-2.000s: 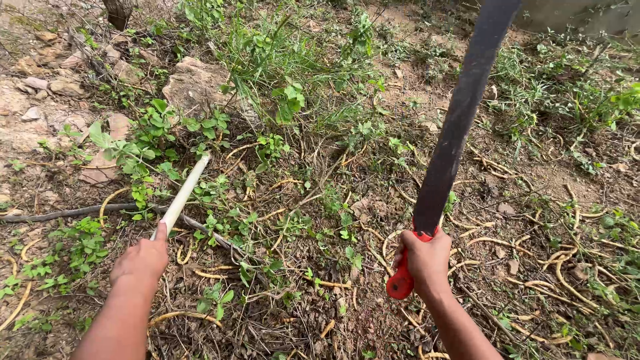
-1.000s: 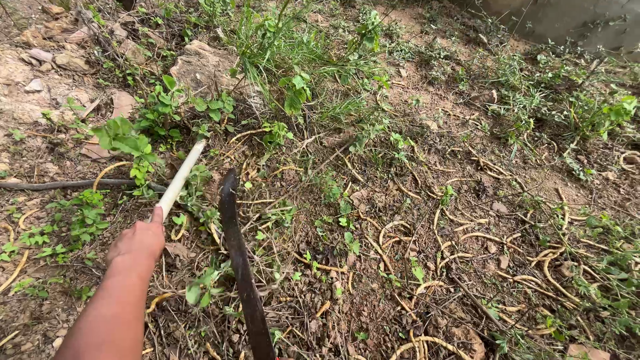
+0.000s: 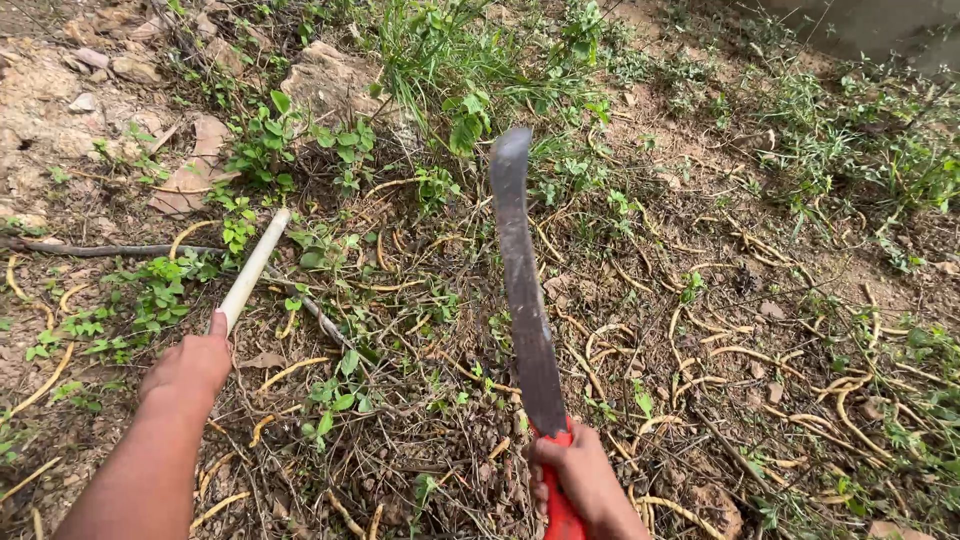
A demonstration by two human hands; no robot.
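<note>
My left hand (image 3: 187, 371) grips a pale, smooth stick (image 3: 256, 262) at the left, its far end pointing up among small green plants (image 3: 266, 142). My right hand (image 3: 574, 472) is closed around the red handle of a machete (image 3: 525, 292) at the lower middle. The dark blade stands up from that hand, its curved tip level with a grass tuft. Whether the blade touches the ground cannot be told. Cut green stems and leaves (image 3: 337, 405) lie on the soil between the two hands.
Curved yellowish pods (image 3: 847, 405) lie scattered over the dirt. A thin dark branch (image 3: 112, 250) runs across the left side. A large rock (image 3: 334, 82) sits behind the plants, with grass (image 3: 427, 60) beside it. A grey-brown surface (image 3: 885, 34) shows at the top right.
Two seconds ago the machete was raised at the right; one second ago its blade was low near the middle with my right hand out of sight. Now hand and blade show again, the blade upright.
</note>
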